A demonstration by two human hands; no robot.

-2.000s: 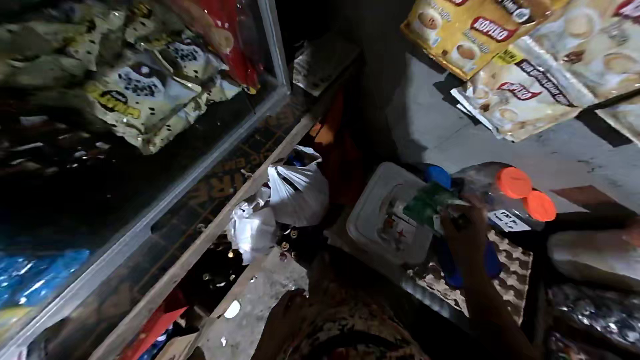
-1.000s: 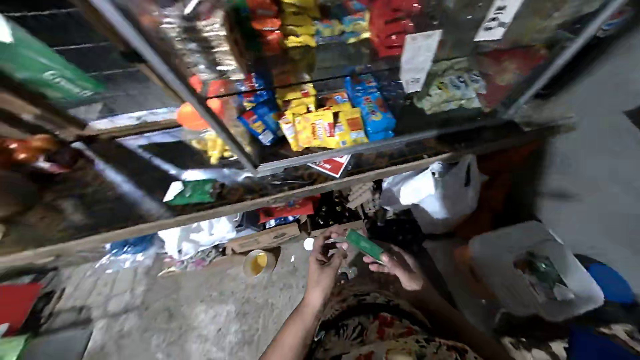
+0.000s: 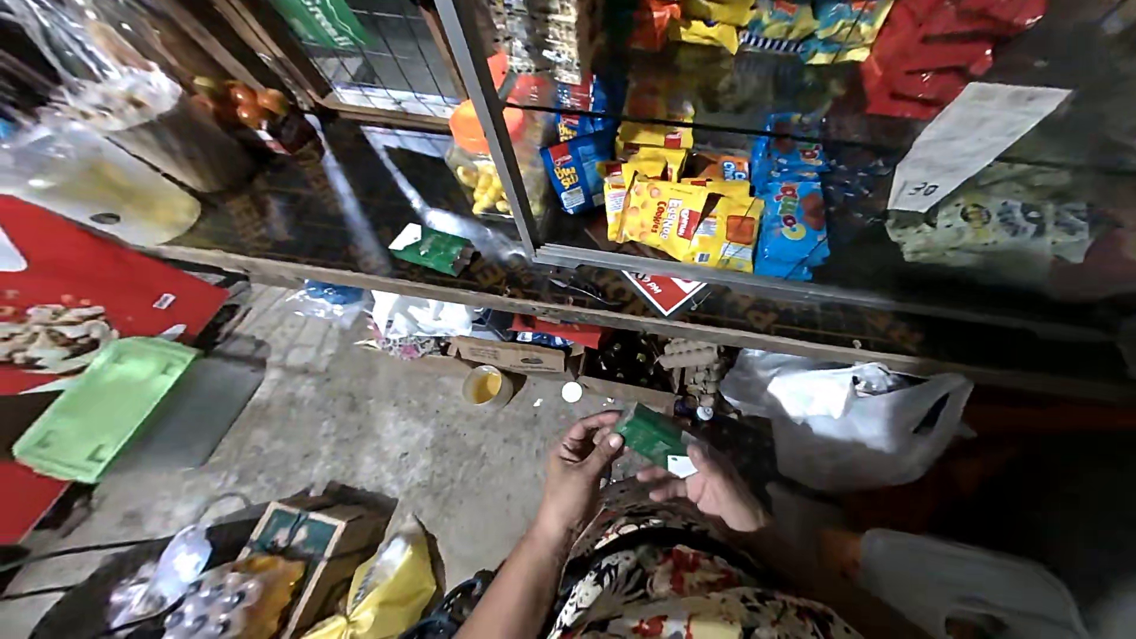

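A small green packet [image 3: 655, 435] with a white corner is held between both hands, above my lap. My left hand [image 3: 577, 466] pinches its left end between thumb and fingers. My right hand [image 3: 706, 488] holds the lower right end by the white corner, its palm partly turned up. A similar green packet [image 3: 432, 249] lies on the dark counter beyond, left of the glass display case's metal frame [image 3: 754, 288].
Yellow cookie packs [image 3: 666, 213] stand inside the case. Under the counter are a white plastic bag [image 3: 852, 417], a cardboard box [image 3: 508, 354] and a cup of yellow liquid [image 3: 487, 386]. A green plastic tray [image 3: 105, 408] is at left, a yellow bag [image 3: 390, 581] below.
The view has swung left. Two seconds ago the right hand held a green packet over the white tub; now both hands hold a green packet above the lap.
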